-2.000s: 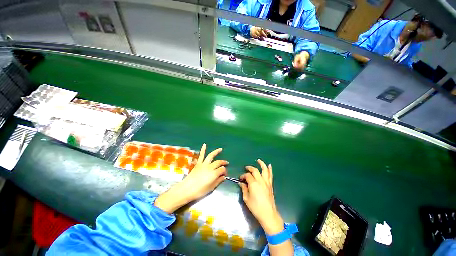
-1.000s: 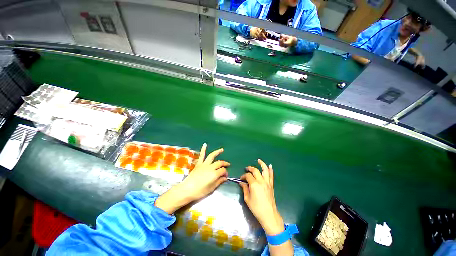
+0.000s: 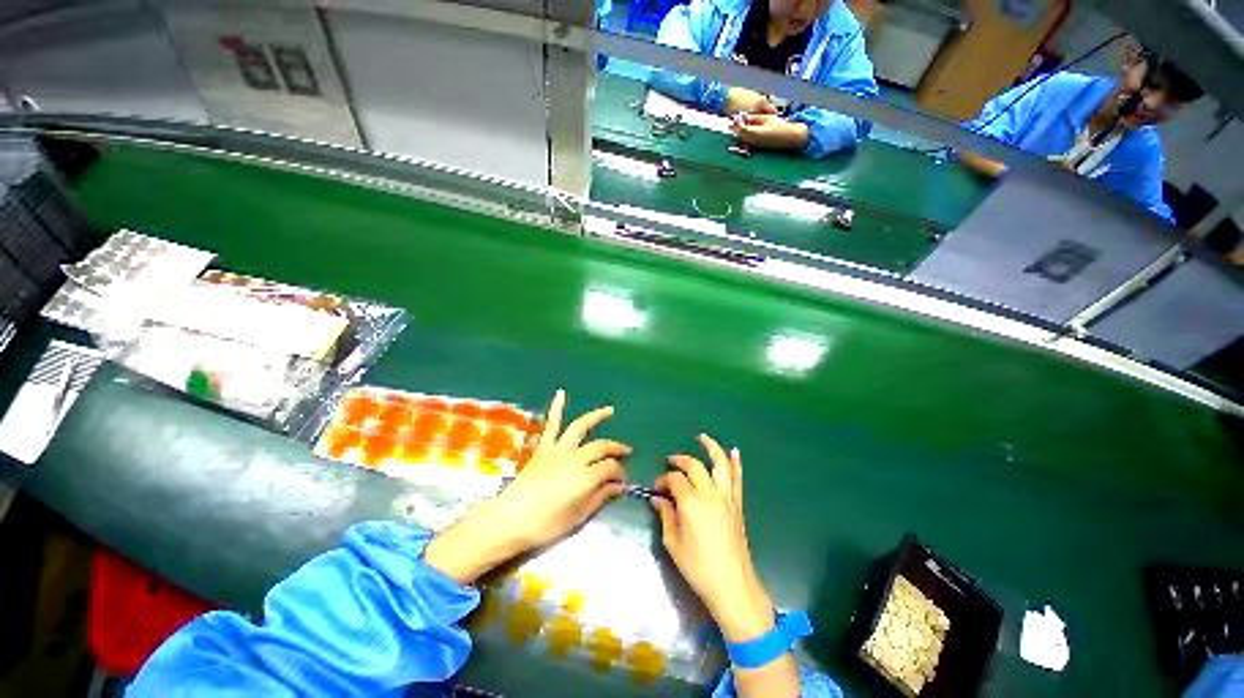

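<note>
Slim metal tweezers [image 3: 639, 492] lie level between my two hands. My left hand [image 3: 561, 475] pinches one end with thumb and finger, its other fingers spread. My right hand [image 3: 704, 524], with a blue wristband, pinches the other end. No module shows between the hands. Below them lies a clear, shiny liner sheet [image 3: 621, 580] with rows of yellow film pieces [image 3: 564, 634]. A sheet of orange round stickers [image 3: 434, 431] lies left of my left hand, partly against it.
A black bin [image 3: 958, 589] of cream-white bits, a white scrap [image 3: 1045, 638] and a black tray [image 3: 1201, 608] stand right. Clear bags [image 3: 239, 334] and a white paper [image 3: 48, 398] lie left. Two people in blue smocks sit beyond the metal divider [image 3: 819, 284].
My hands and the tweezers have barely moved. Across the divider, the people's arms have shifted and small items there stand in different places.
</note>
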